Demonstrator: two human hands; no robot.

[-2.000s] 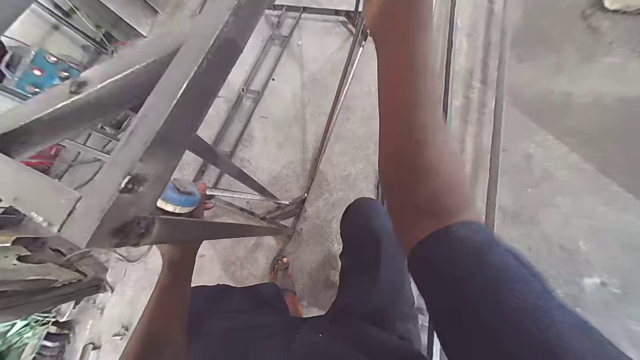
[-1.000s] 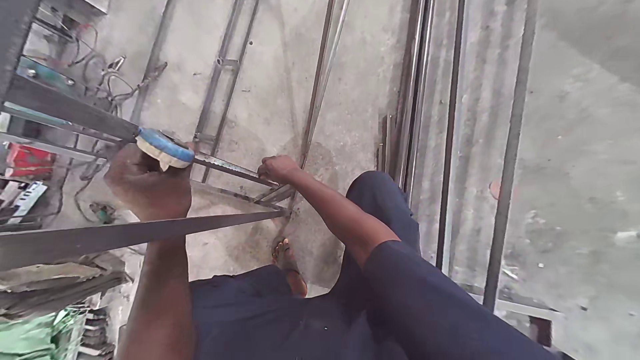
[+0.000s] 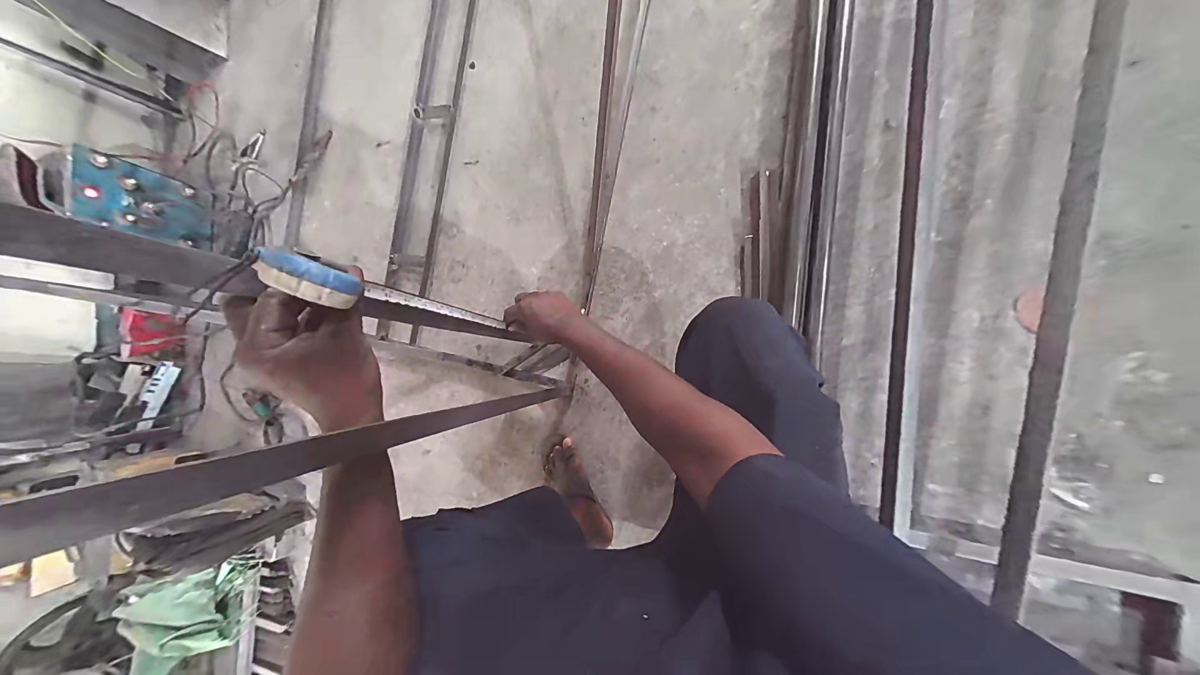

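My left hand (image 3: pixel 305 352) grips a blue and cream tape measure (image 3: pixel 309 278) against a dark metal bar (image 3: pixel 122 251). From its case the extended blade (image 3: pixel 427 303) runs to the right along the bar. The fingers of my right hand (image 3: pixel 544 316) are closed at the blade's far part, by the bar's lower end; whether they pinch the blade or the bar is hard to tell. Nearer to me, a second flat bar (image 3: pixel 281 459) crosses over my left forearm and meets the frame's corner close to my right hand.
Long metal bars (image 3: pixel 914 262) and corrugated sheet (image 3: pixel 984 234) lie at the right. A ladder-like steel frame (image 3: pixel 412 187) rests on the concrete floor ahead. At the left are a blue box with knobs (image 3: pixel 141 197), cables and green cloth (image 3: pixel 183 614). My bare foot (image 3: pixel 577 487) is below.
My right hand, out of view at the top two seconds ago, has come down to the far part of the blade. The tape measure stays in my left hand. The view has shifted.
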